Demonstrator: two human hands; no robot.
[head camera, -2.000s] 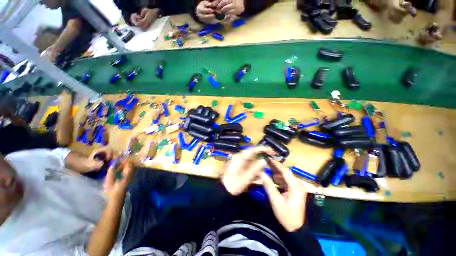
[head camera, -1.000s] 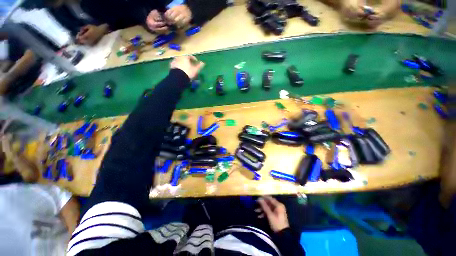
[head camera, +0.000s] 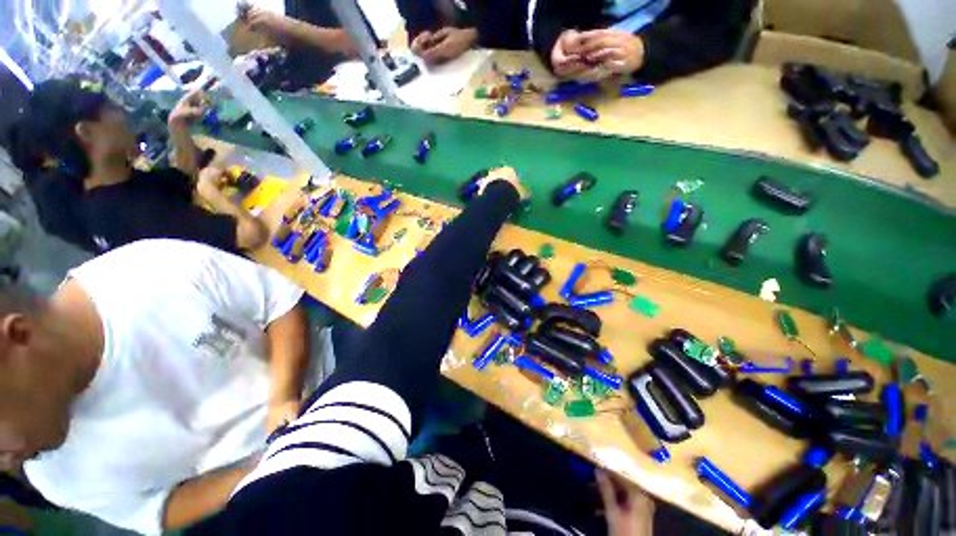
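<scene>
My left hand (head camera: 499, 178) is at the end of my outstretched dark sleeve, over the green belt (head camera: 650, 168). Its fingers point down beside a dark housing with blue in it (head camera: 475, 185); whether they grip it is unclear. My right hand (head camera: 626, 509) is low at the bench's front edge, partly cut off by the picture's bottom and blurred; I see nothing clear in it. On the tan bench (head camera: 618, 445) lie black housings (head camera: 666, 402), blue batteries (head camera: 723, 482) and green circuit boards (head camera: 644, 306), some on thin wires. One hollow housing lies open side up.
Part-filled housings (head camera: 683, 222) and black ones (head camera: 813, 259) stand along the belt. A person in a white shirt (head camera: 178, 366) sits close on my left, another in black beyond. Across the belt, hands (head camera: 598, 50) work near blue batteries; black housings (head camera: 854, 115) are piled at the upper right.
Since two seconds ago, my left hand has left the front of the bench and reached out to the belt. My right hand has dropped to the bench edge. The view has swung left since a second ago.
</scene>
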